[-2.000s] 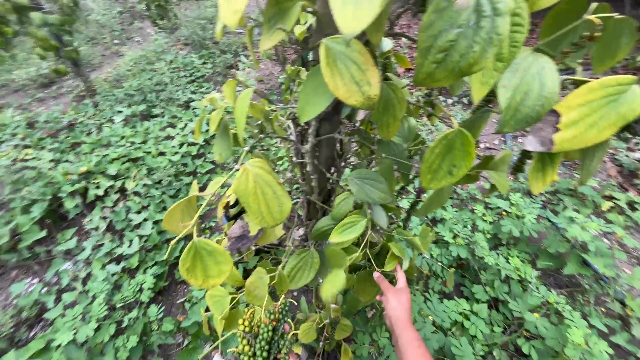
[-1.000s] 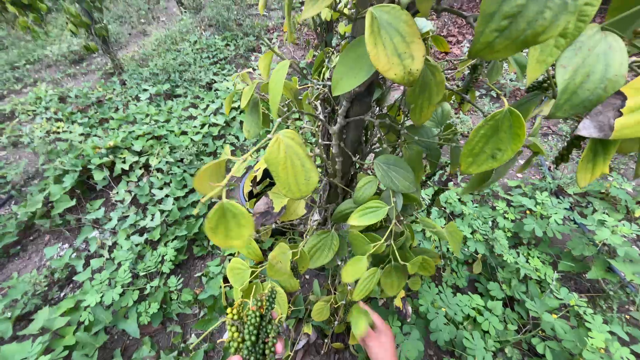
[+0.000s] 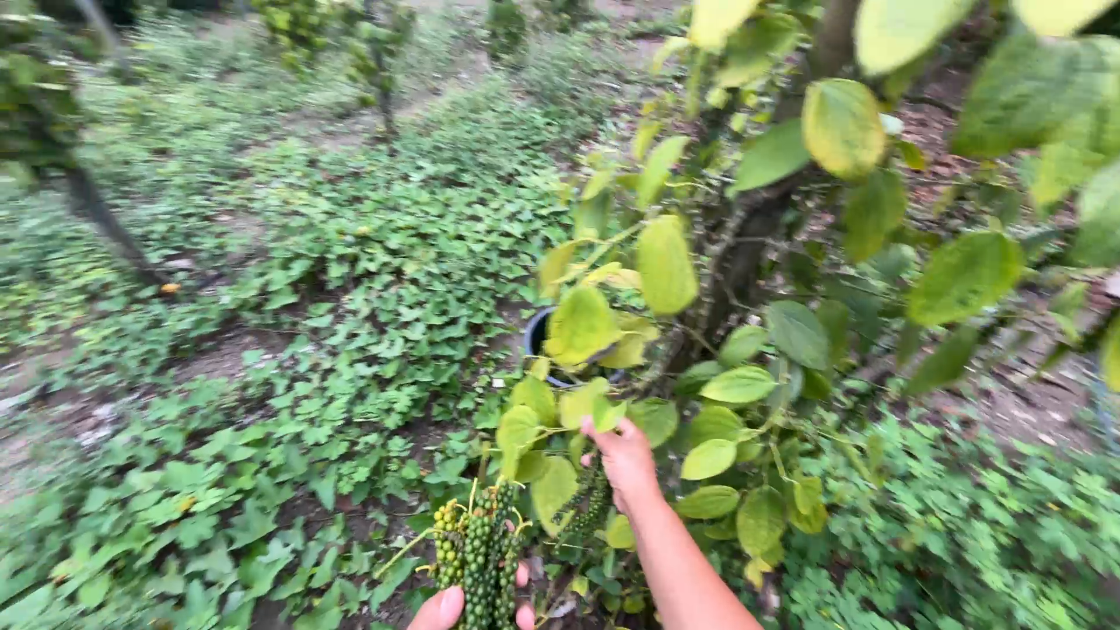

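A bunch of green and yellow peppercorn spikes (image 3: 479, 551) lies in my left hand (image 3: 448, 610), thumb on one side and fingertips on the other, at the bottom centre. To its right and a little higher, my right hand (image 3: 623, 457) reaches among the leaves of the pepper vine (image 3: 739, 385). Its fingers are at a yellow-green leaf, and more green peppercorn spikes (image 3: 591, 507) hang just below them. Blur and foliage hide whether those fingers hold a stem or a leaf.
A dark round bucket (image 3: 535, 337) stands on the ground behind the leaves. The vine's woody trunk (image 3: 744, 245) rises at right of centre. Low leafy ground cover (image 3: 350, 350) spreads around, with a thin trunk (image 3: 105, 214) at the left.
My right hand has moved left, from the vine's lower right side to the leaves above the held bunch. My left hand still holds the peppercorn spikes. The view has swung left.
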